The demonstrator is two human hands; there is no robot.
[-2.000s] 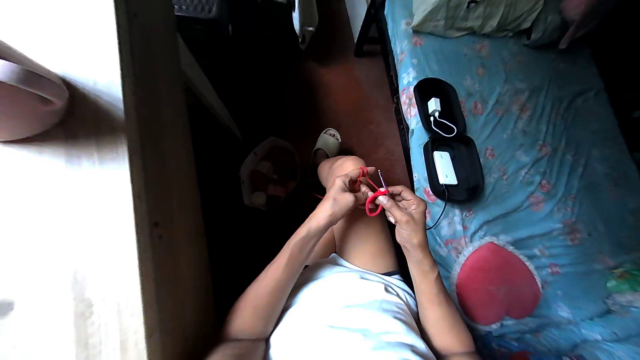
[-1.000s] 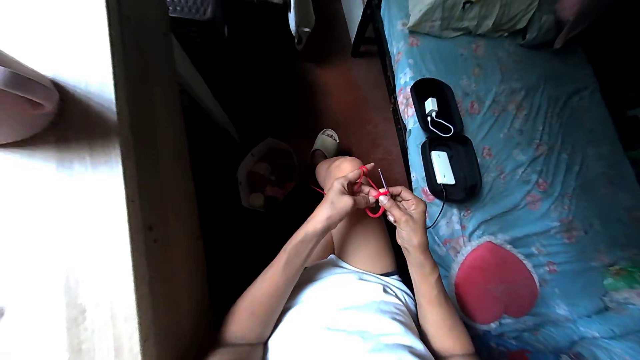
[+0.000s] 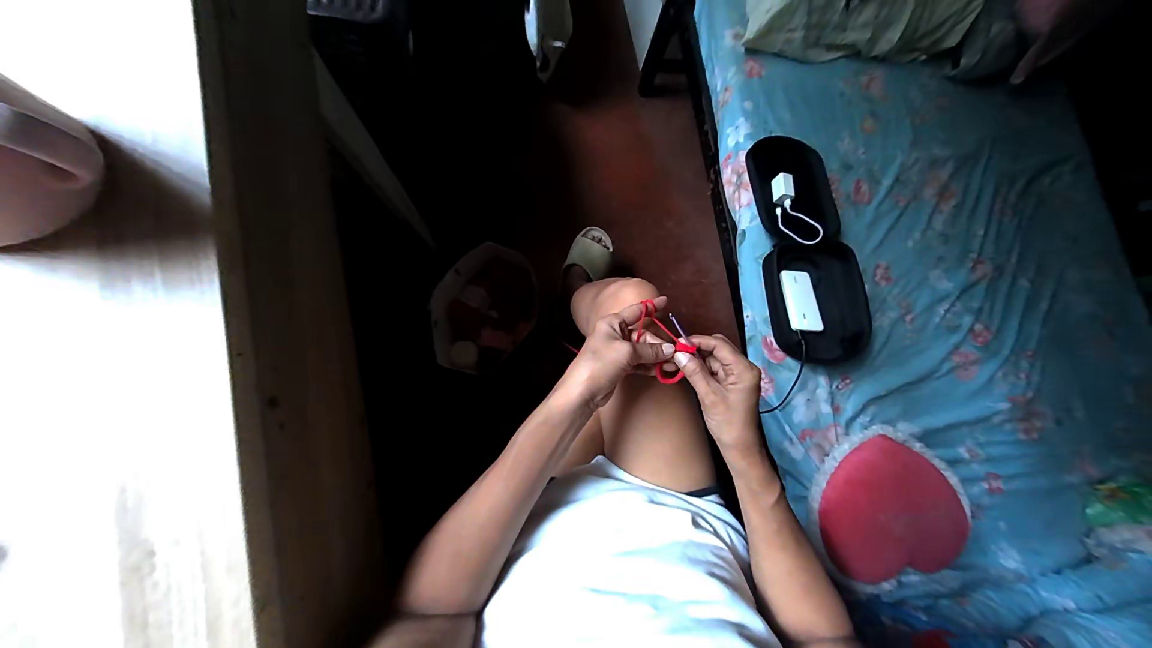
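Red yarn wraps around the raised index finger of my left hand, whose thumb and fingers pinch the edge of a small red crocheted ring. My right hand holds a thin crochet hook, its shaft pointing up and left past the fingertips. The right thumb also presses on the red work, so both hands meet at it above my bare thigh. The hook's handle is hidden in the right palm. A strand of yarn trails off to the left of my left wrist.
A bed with a blue floral sheet lies on the right. On it are an open black case with a white power bank and white adapter, and a red heart-shaped cushion. A pale table stands left; a container sits on the floor.
The fingers have shifted slightly around the red work, and the ring now hangs lower and partly behind the fingers. Both hands stay together in the same place.
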